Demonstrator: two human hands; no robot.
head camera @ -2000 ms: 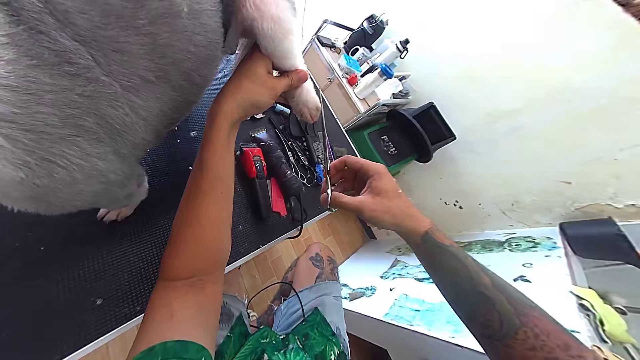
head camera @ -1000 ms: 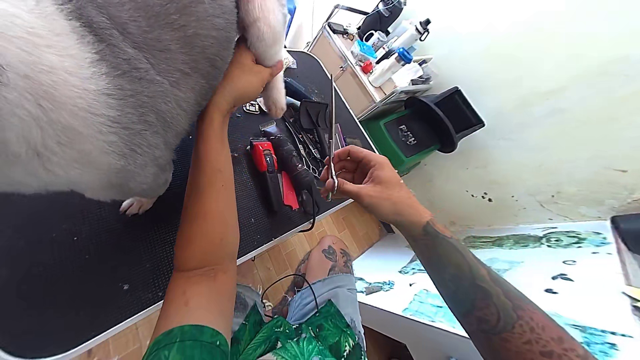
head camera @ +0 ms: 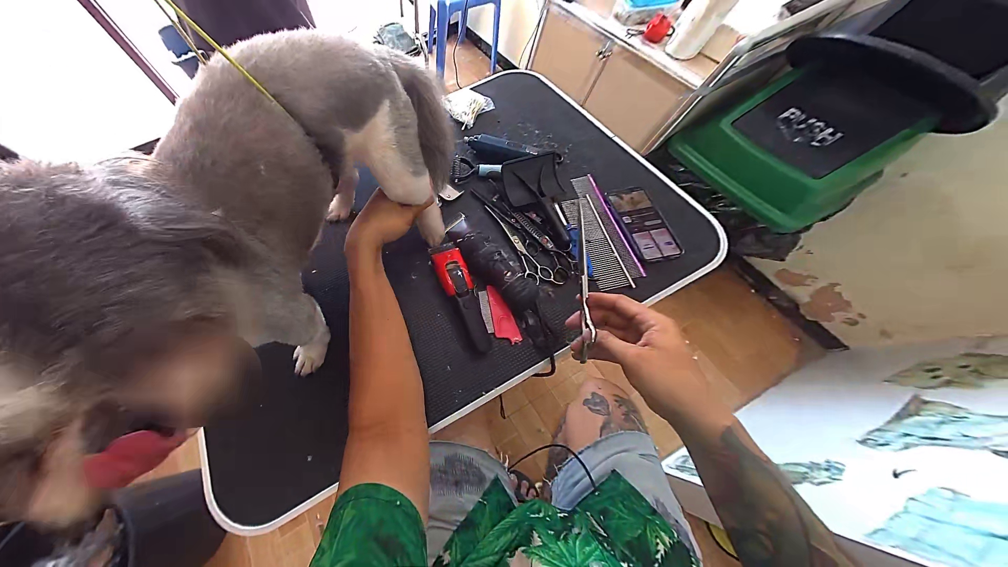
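A grey and white dog (head camera: 260,142) stands on a black ribbed grooming table (head camera: 394,323), its blurred head at the lower left. My left hand (head camera: 383,219) is closed around one of its pale hind legs (head camera: 390,157), near the table's middle. My right hand (head camera: 634,339), off the table's front edge, holds long-bladed grooming scissors (head camera: 584,276) by the finger loops, tips pointing up. Between the hands lie a red and black clipper (head camera: 457,287), a black clipper (head camera: 496,268), a red-handled comb (head camera: 502,315), more scissors (head camera: 524,244) and metal combs (head camera: 606,236).
A phone (head camera: 644,224) lies near the table's right edge. At the back are a blue trimmer (head camera: 504,148) and a bag of cotton swabs (head camera: 468,106). A green bin (head camera: 740,165) with a black lid stands right of the table, near a cabinet (head camera: 622,94). A yellow-green cord (head camera: 228,59) crosses the dog's back.
The dog's head has come into view at the left, with its tongue out. The view has shifted strongly toward the table. Both hands keep their holds, on the leg and on the scissors.
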